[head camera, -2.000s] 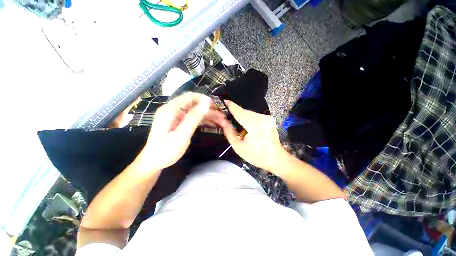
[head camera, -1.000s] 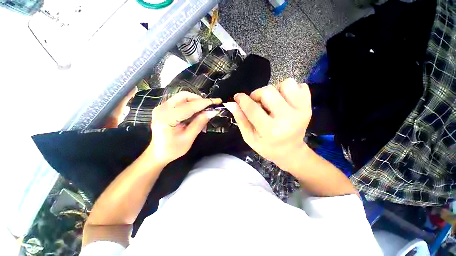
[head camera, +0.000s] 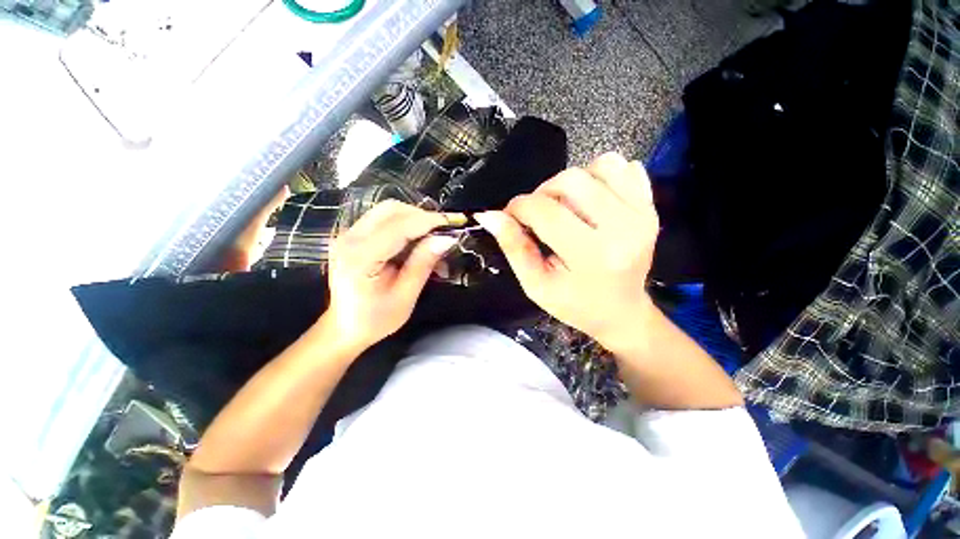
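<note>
A plaid garment (head camera: 305, 234) with black lining (head camera: 221, 316) lies over my lap and against the table's front edge. My left hand (head camera: 381, 268) pinches a small dark garment edge between thumb and forefinger, near the centre. My right hand (head camera: 584, 247) is just right of it, thumb and forefinger closed at the same spot, fingertips nearly touching the left ones. A thin pale loose thread (head camera: 479, 253) hangs curled below the fingertips. Exactly what the right fingertips hold is too small to tell.
The white table (head camera: 190, 95) is at upper left, with a ruler strip (head camera: 284, 137) along its edge and a green scissor handle (head camera: 324, 13) at the top. A black and plaid garment pile (head camera: 784, 179) is at right over something blue. Speckled floor (head camera: 632, 63) shows between.
Since two seconds ago, my right hand has turned and risen, and both hands' fingertips have come together at the edge. The view has shifted slightly. Little has changed in the last second.
</note>
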